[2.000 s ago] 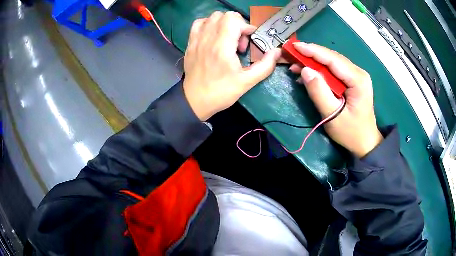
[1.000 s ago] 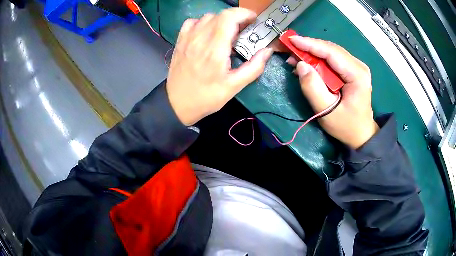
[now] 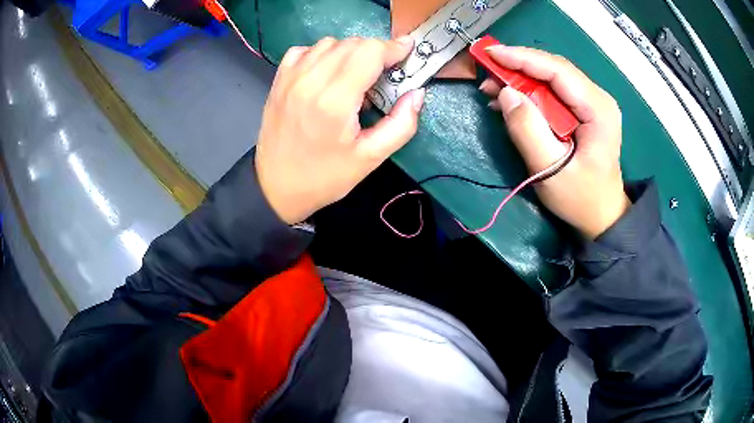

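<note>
A grey metal LED strip with several round spots and dark curved lines lies slanted at the top centre, over an orange-brown pad. My left hand grips the strip's near end between thumb and fingers. My right hand holds the red test probe. Its thin metal tips point at one of the round spots; I cannot tell if they touch it. Pink and black leads run from the probe's back end and loop over the bench edge.
The green bench has a white rail along its right side. A dark strip with round spots lies beyond it. A small round part lies on the bench. An orange-red plug and blue stool are at upper left.
The strip and my left hand have moved down and left. More spots show past my left fingers, and the probe tips are now at a spot farther up the strip.
</note>
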